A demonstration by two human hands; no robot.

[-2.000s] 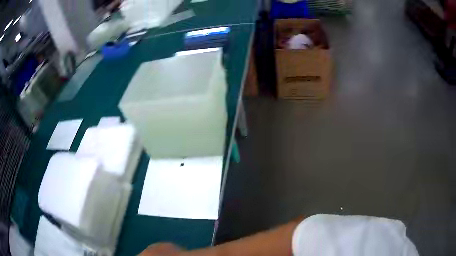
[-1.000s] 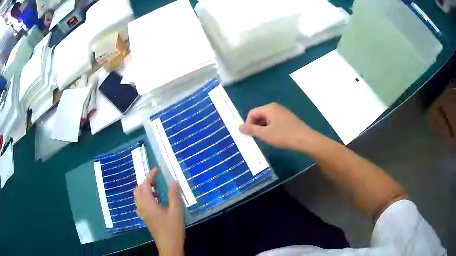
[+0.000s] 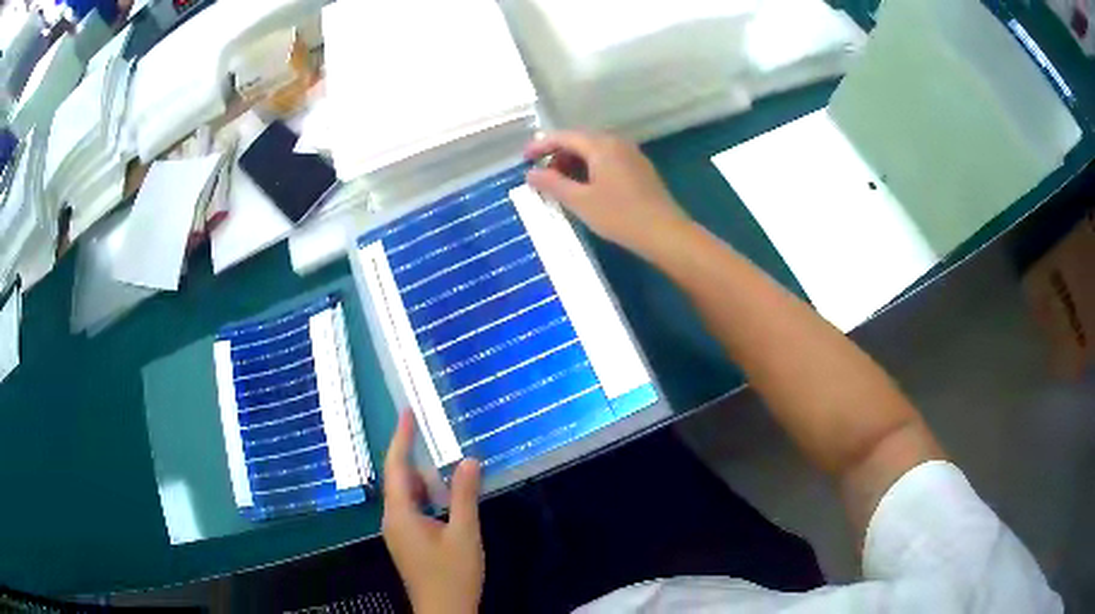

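A blue solar cell array with pale cross lines and two white side strips lies on milky and clear sheet layers at centre. My left hand is at its lower left corner, thumb and index finger apart. My right hand is at its upper right corner, fingertips on or just over the edge; whether they pinch it is hidden. A small stack of similar blue arrays lies to the left on a flat green-grey mat.
White sheet piles stand behind the array. A dark rectangle lies among papers, with a small brown box behind. At right, a holed white sheet lies before a pale green board or stack. A carton is on the floor.
Since one second ago, my right hand has moved from the right side strip up to the array's upper right corner. My left hand has moved from beside the small stack to the array's lower left corner.
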